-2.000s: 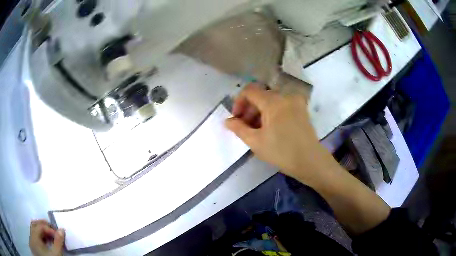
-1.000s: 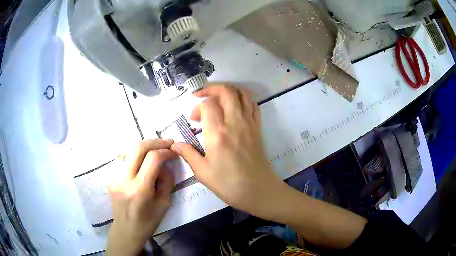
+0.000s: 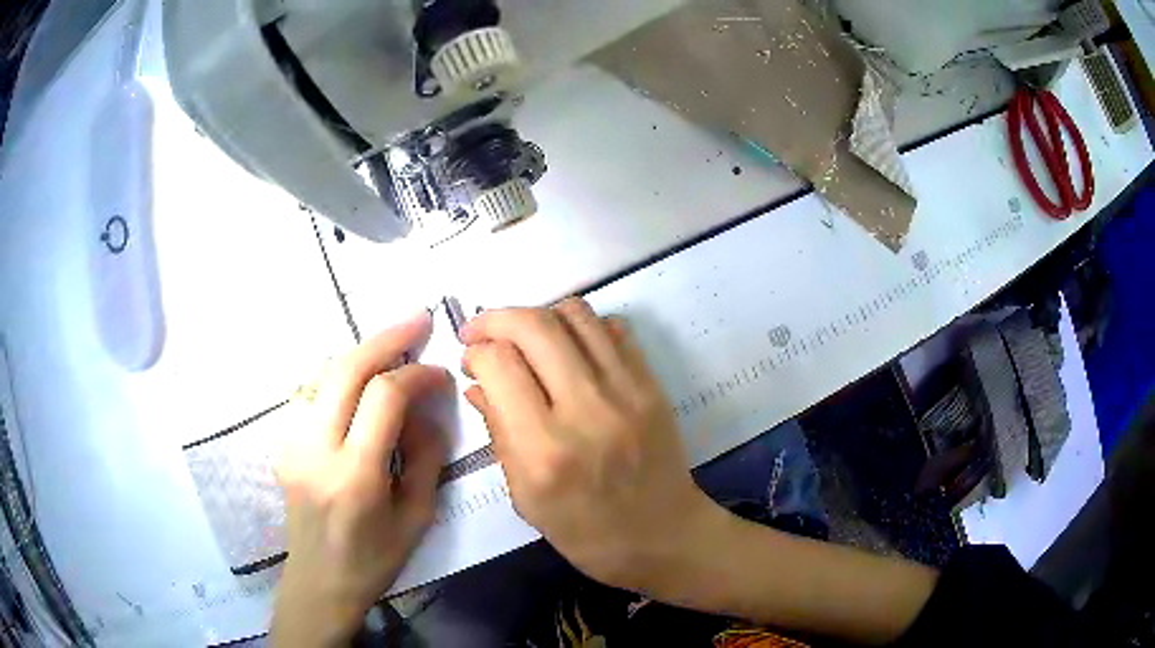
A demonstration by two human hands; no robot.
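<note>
A white arched piece with a grey striped border point(image 3: 241, 487) lies on the machine bed, its left end showing beyond my left hand. My left hand point(image 3: 361, 475) rests on the piece with bent fingers, the fingertips near its right end. My right hand point(image 3: 570, 437) holds the right end, where a small dark striped fold shows at the fingertips. The hands cover most of the piece. The off-white sewing machine head point(image 3: 342, 76) stands just beyond, its presser foot area point(image 3: 418, 190) above the fingertips.
A brown-grey scrap cloth point(image 3: 792, 95) lies on the bed to the right. Red-handled scissors point(image 3: 1050, 152) lie at the far right. A ruler point(image 3: 887, 281) runs along the table's front edge. Grey striped pieces point(image 3: 1020, 399) lie on a white surface below the table.
The piece was first stretched out between my hands, then its right end was brought near the needle area. Since the last earlier frame, my right hand has drawn slightly down and its fingers have closed in.
</note>
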